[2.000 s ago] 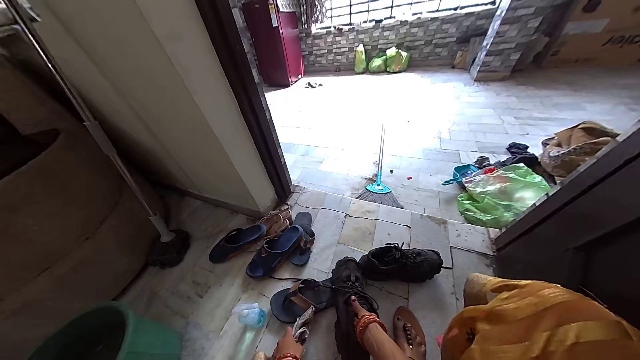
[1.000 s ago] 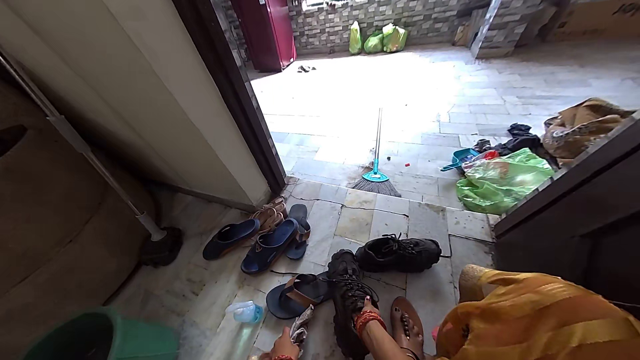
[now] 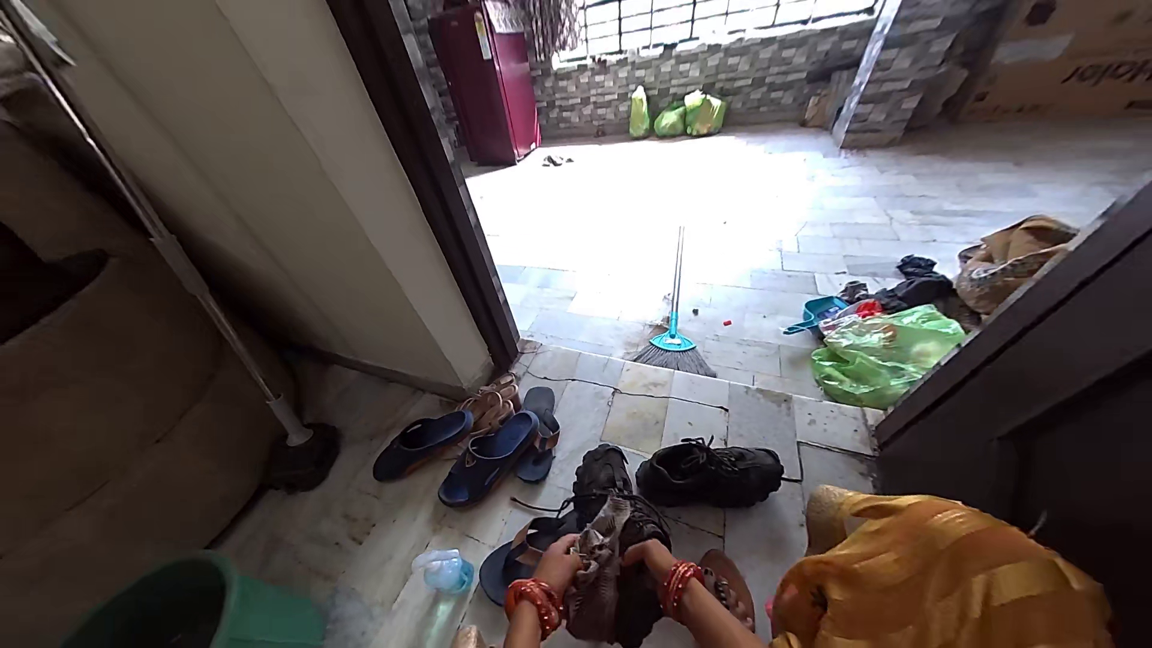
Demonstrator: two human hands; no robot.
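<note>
My left hand (image 3: pixel 560 565), with red bangles at the wrist, grips a crumpled grey-brown cloth (image 3: pixel 596 576) over the black laced shoes at the bottom centre. My right hand (image 3: pixel 650 556) is at the black shoe (image 3: pixel 641 585) just right of the cloth; its fingertips are partly hidden. Another black shoe (image 3: pixel 601 472) points away just beyond the cloth. A further black laced shoe (image 3: pixel 711 474) lies sideways to the right. Dark sandals (image 3: pixel 508 560) lie left of my left hand, and a brown sandal (image 3: pixel 727 585) is right of my right wrist.
Blue slip-ons (image 3: pixel 486 457) lie by the door frame. A clear spray bottle (image 3: pixel 443 576) and green bucket (image 3: pixel 270 612) are at lower left, a mop (image 3: pixel 301 450) behind. Past the step are a broom (image 3: pixel 675 346) and a green plastic bag (image 3: pixel 886 355). Yellow-orange fabric (image 3: pixel 936 576) fills the lower right.
The cloth, low beside the shoe with my left hand a second ago, is now higher and over the shoes. My left hand has moved up and right, nearer my right hand.
</note>
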